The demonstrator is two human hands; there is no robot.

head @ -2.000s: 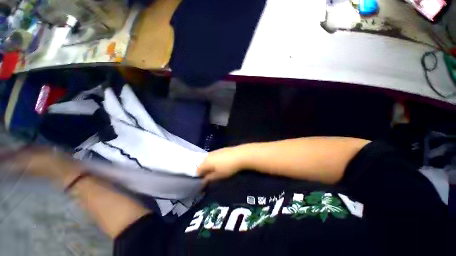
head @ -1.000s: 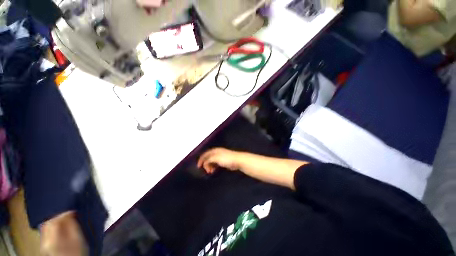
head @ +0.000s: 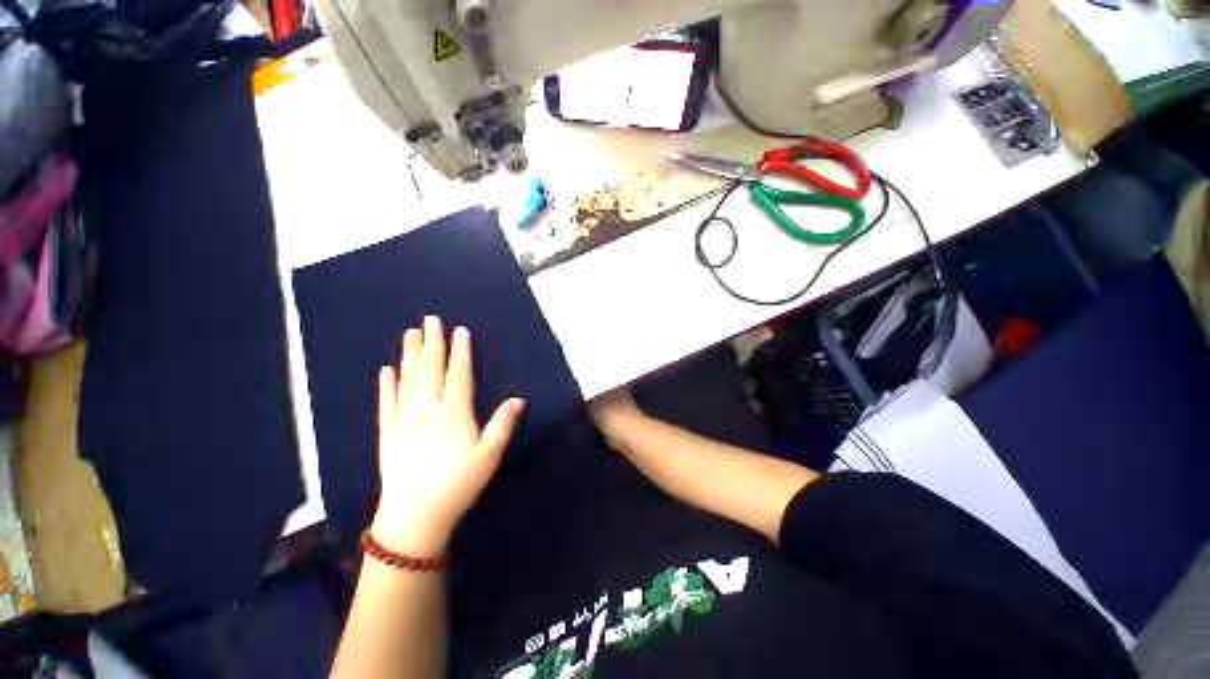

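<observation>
A navy panel (head: 358,312) lies flat on the white machine table in front of the sewing machine head (head: 465,80), its far corner close to the needle area. My left hand (head: 431,438), with a red bead bracelet, rests palm down on the panel, fingers spread. My right hand (head: 612,414) is at the table's front edge by the panel's near right corner. Its fingers are hidden under the panel or edge, so its grip cannot be seen. A blue piece (head: 535,203) sits beside the needle area.
Navy cloth (head: 179,318) drapes over the table at left. Scissors (head: 809,190) with red and green handles lie in a looped black cord (head: 717,272). A phone (head: 626,88) stands behind the needle. A basket (head: 849,348) and stacked white (head: 949,458) and navy pieces (head: 1108,425) are at right.
The view has turned from the heap below the table to the machine. A navy panel now lies before the needle, with my left hand flat on it. My right hand has moved to the table edge.
</observation>
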